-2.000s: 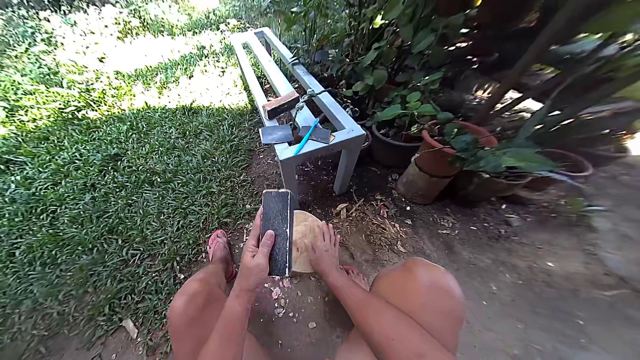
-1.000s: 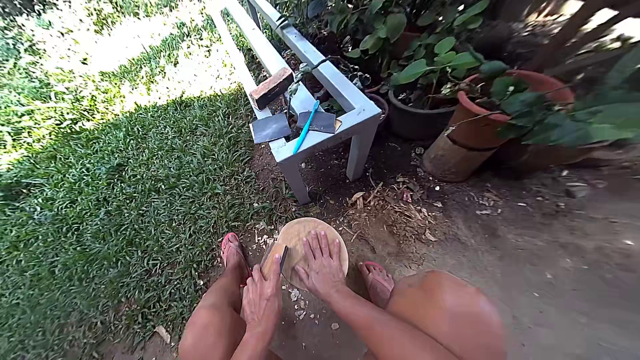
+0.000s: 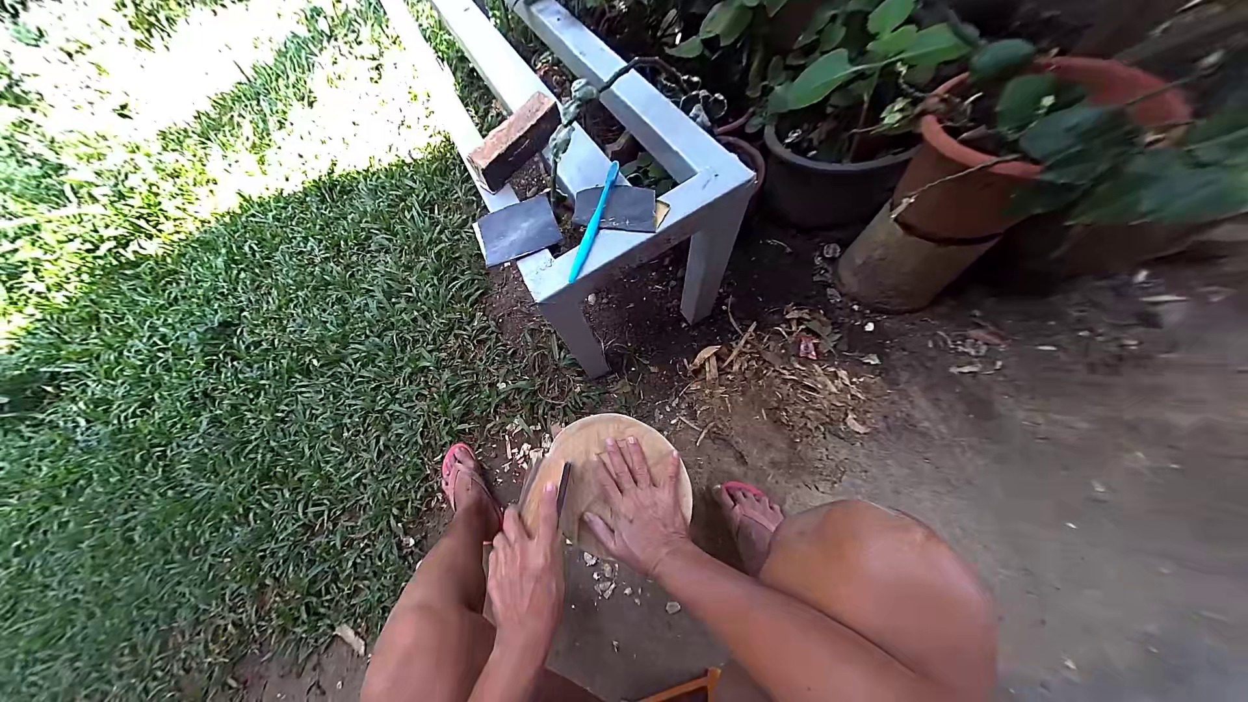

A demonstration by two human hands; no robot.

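A round, pale wooden disc (image 3: pixel 606 439) lies between my feet, low above the ground. My left hand (image 3: pixel 525 575) grips a narrow sanding block (image 3: pixel 542 492) with dark edges, tilted against the disc's left part; its working face is hidden. Flat on the disc's right part rests my right hand (image 3: pixel 639 512), fingers spread, gripping nothing. Ahead, on the end of a grey metal bench frame (image 3: pixel 717 180), are two dark sandpaper pieces (image 3: pixel 519 230) (image 3: pixel 624 208), with a turquoise toothbrush-like stick (image 3: pixel 593 224) across the right one. A reddish brick (image 3: pixel 514 139) sits behind them.
Wood shavings (image 3: pixel 780 385) lie on the bare soil beyond my right foot (image 3: pixel 751 517). Grass (image 3: pixel 292 390) covers the left side. A dark plant pot (image 3: pixel 829 180) and a terracotta pot (image 3: pixel 965 161) stand right of the bench. An orange-brown edge (image 3: pixel 687 687) shows at the bottom.
Two seconds ago my left hand held the block upright, its broad dark face showing. It is now lowered onto the disc and turned edge-on. My right hand stays on the disc. The view has shifted.
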